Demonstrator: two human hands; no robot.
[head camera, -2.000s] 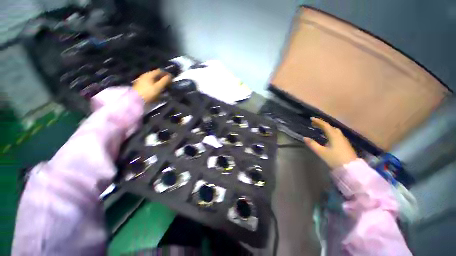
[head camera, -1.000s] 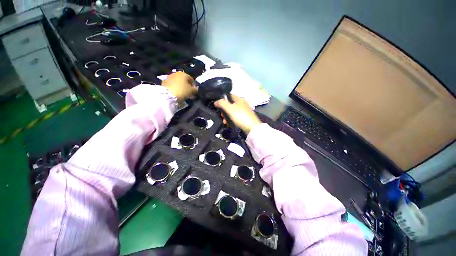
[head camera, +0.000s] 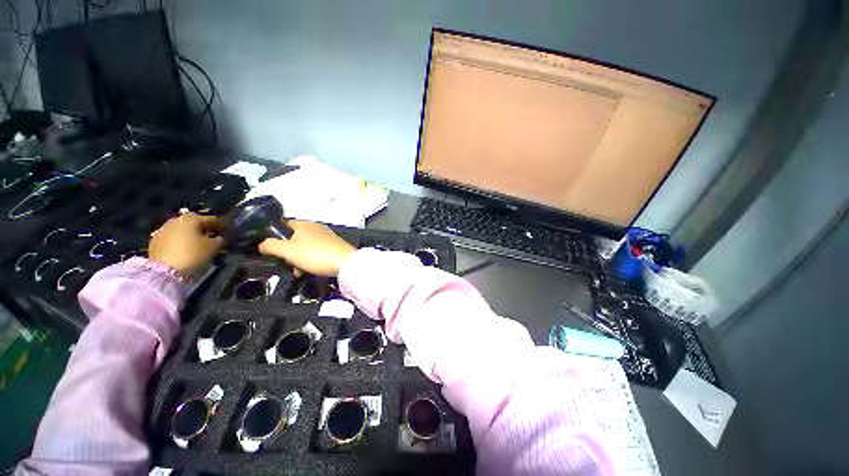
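My right hand (head camera: 309, 249) is closed around the black barcode scanner (head camera: 255, 221), its round head pointing left over the back-left corner of the foam tray. My left hand (head camera: 184, 244) is beside the scanner head at that corner, fingers bent; whether it holds something is hidden. The black foam tray (head camera: 316, 380) has square pockets, most with a round black-faced watch unit (head camera: 347, 420) on a white label. A small white paper piece (head camera: 337, 309) lies among the middle pockets. My right sleeve covers the tray's right side.
A monitor (head camera: 559, 139) with a keyboard (head camera: 507, 234) stands behind. White papers (head camera: 321, 193) lie behind the tray. At right are a blue holder (head camera: 635, 255), white basket (head camera: 680, 296), mouse (head camera: 659, 346), light-blue roll (head camera: 588, 342) and paper square (head camera: 700, 406). More watch trays (head camera: 56, 237) lie left.
My right hand came over from the keyboard side and took the scanner between two and one seconds ago. Since then the view has turned right; both hands remain at the tray's back-left corner.
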